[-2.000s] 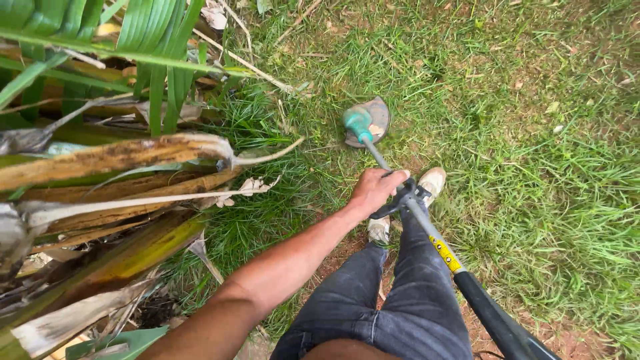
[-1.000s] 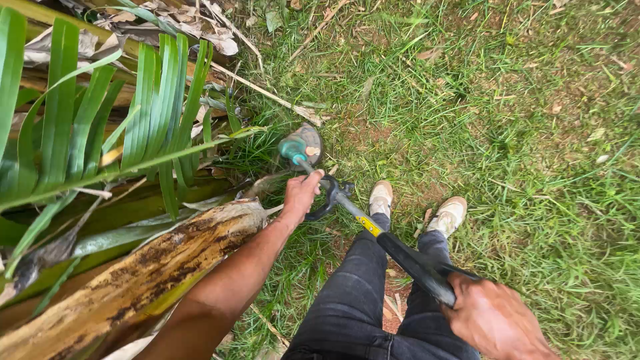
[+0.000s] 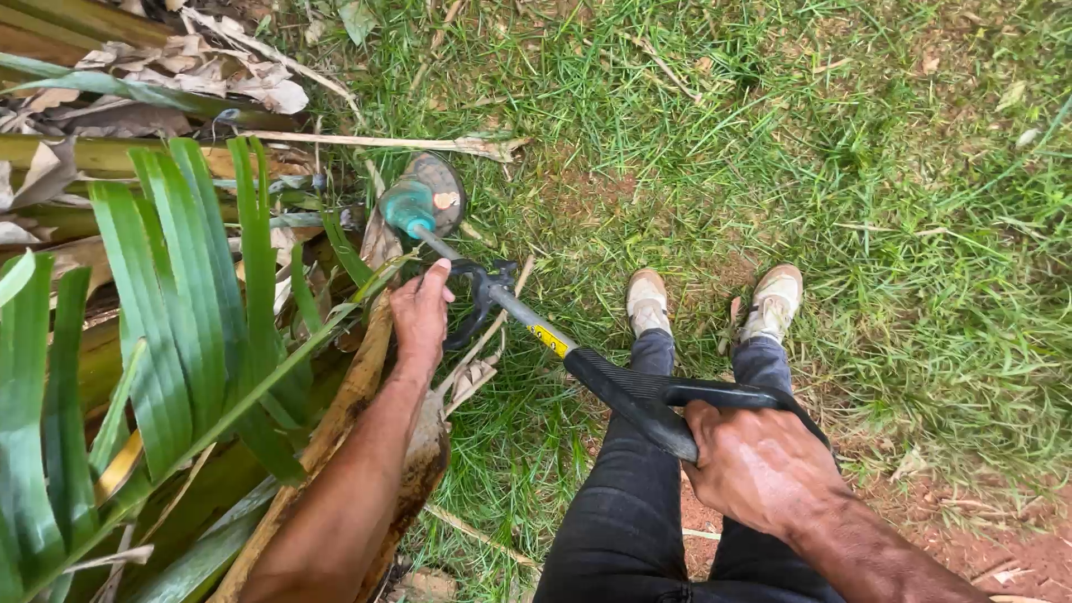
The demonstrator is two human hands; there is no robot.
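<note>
A string trimmer (image 3: 521,311) slants from the lower right to the upper left, with a grey shaft, a yellow sticker and a black rear handle. My right hand (image 3: 758,465) is closed around that rear handle. Farther up, my left hand (image 3: 421,314) holds the black loop handle (image 3: 481,301) at its left side; the fingers are partly hidden. At the far end, the green trimmer head (image 3: 409,205) and its round, dirty guard (image 3: 440,191) lie low over the grass, close to a dry stalk. The cutting line cannot be seen.
Banana-like stems and dry leaves (image 3: 209,71) fill the left side. A green frond (image 3: 188,310) hangs close to my left forearm, above a brown cut stem (image 3: 352,402). A dry stalk (image 3: 402,142) lies beyond the trimmer head. My shoes (image 3: 775,293) stand on grass at centre right.
The trimmer head has moved left, away from my feet, toward the dry stems. My right hand, out of view in the oldest frame, now shows on the rear handle. The view has shifted.
</note>
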